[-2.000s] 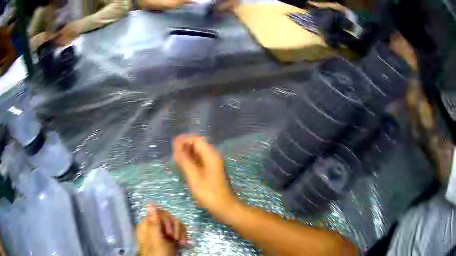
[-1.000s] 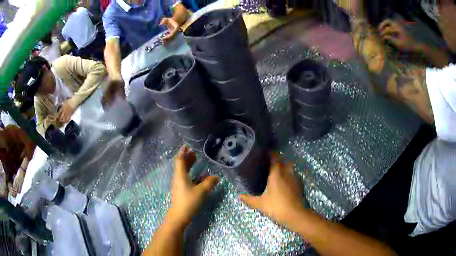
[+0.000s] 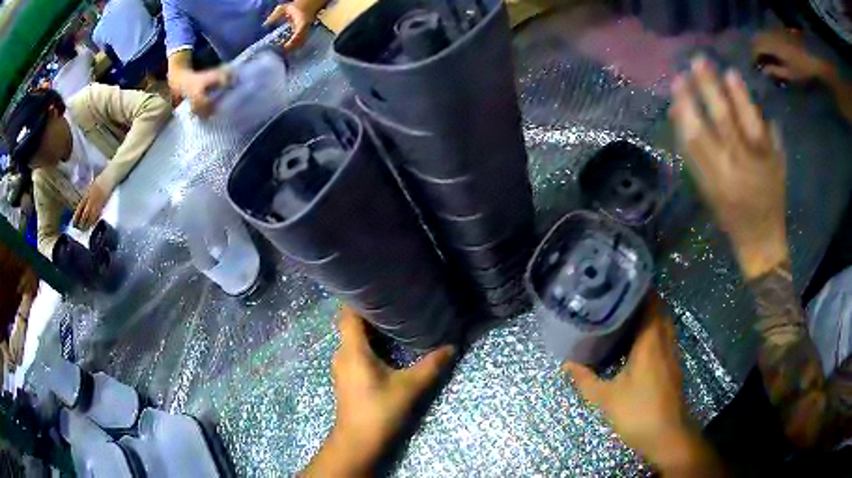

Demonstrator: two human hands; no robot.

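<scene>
Two tall ribbed stacks of grey housing cups stand side by side at the centre, a left stack [image 3: 374, 247] and a taller right one [image 3: 467, 159]. My left hand [image 3: 378, 401] is around the base of the left stack, thumb and fingers spread against it. My right hand [image 3: 640, 392] grips a shorter grey housing cup piece [image 3: 589, 280] with a hollow post, right of the stacks; its lower part is partly hidden by my fingers. Another dark cup [image 3: 624, 182] stands just behind it.
Frosted shell-and-base units [image 3: 177, 443] stand at the lower left. One frosted shell [image 3: 229, 257] lies left of the stacks. Another person's tattooed arm and blurred hand [image 3: 733, 159] reach in at right. People work across the table. Black twin cups [image 3: 79, 252] stand far left. Bubble wrap [image 3: 504, 411] covers the front.
The short cup piece has moved right, away from the tall stacks, with my right hand. My left hand has moved to the left stack's base. The other person's hand has come in at right.
</scene>
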